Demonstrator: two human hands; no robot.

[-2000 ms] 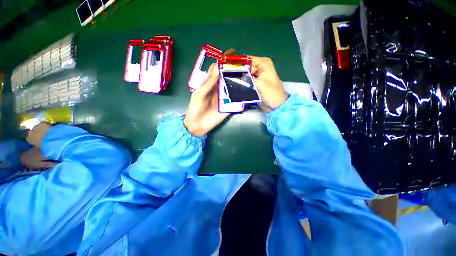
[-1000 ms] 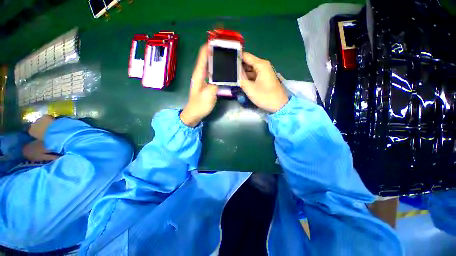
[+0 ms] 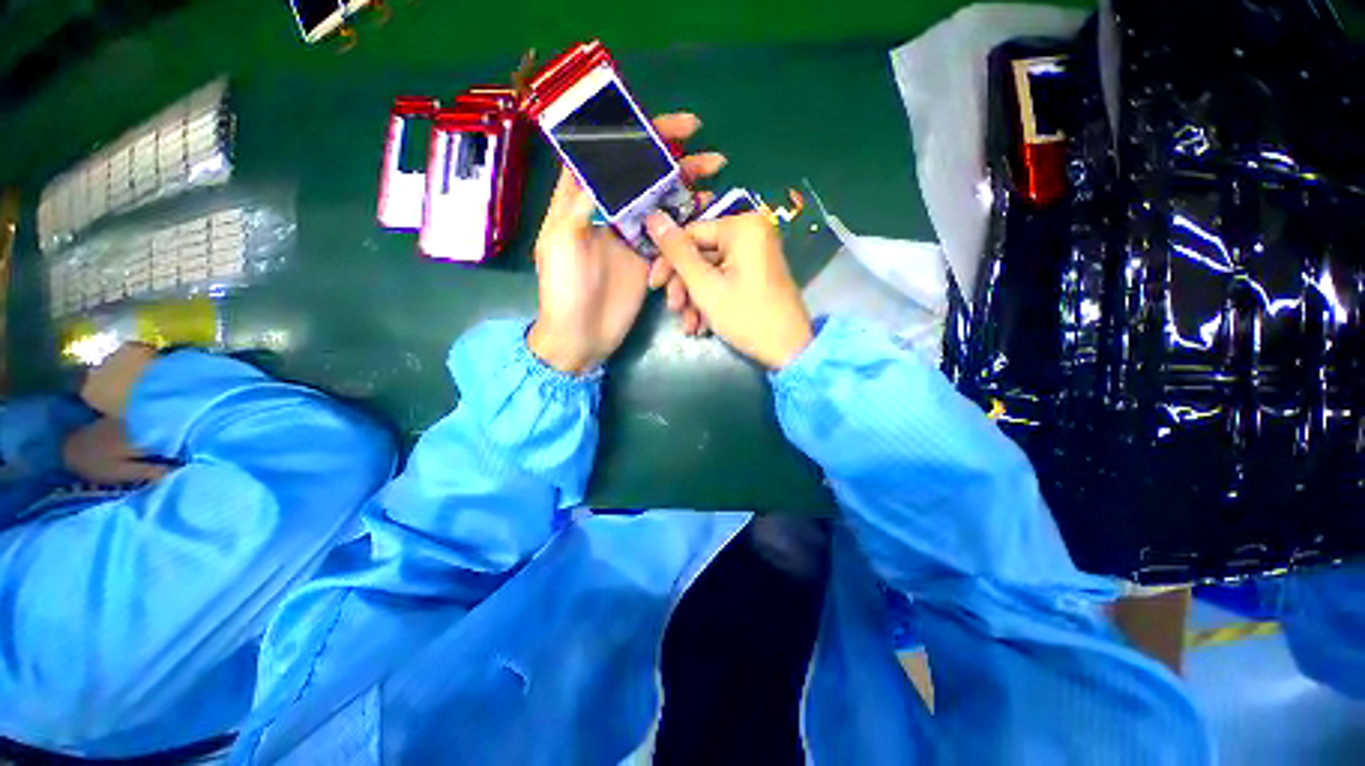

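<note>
My left hand (image 3: 587, 285) holds a red-edged phone housing (image 3: 611, 147), tilted, with a dark screen in a white border facing up. More red edge shows behind its top end. My right hand (image 3: 737, 282) has thumb and fingers on the lower end of the same housing. A display module (image 3: 729, 205) with a gold flex tail shows just above my right hand; my fingers partly cover it, and I cannot tell whether it is held. A stack of red-rimmed housings (image 3: 458, 187) with white faces lies to the left on the green mat.
A glossy black blister tray (image 3: 1198, 329) is at the right, with a red part (image 3: 1042, 171) at its near edge. A crumpled white sheet (image 3: 937, 135) lies beside it. Clear gridded trays (image 3: 150, 255) and another person's blue sleeve (image 3: 225, 494) are at the left. More displays (image 3: 322, 15) lie at the top.
The held housing has moved up and left and turned to a tilt. My right hand has shifted to its lower end. A display module with a gold tail now shows beside it.
</note>
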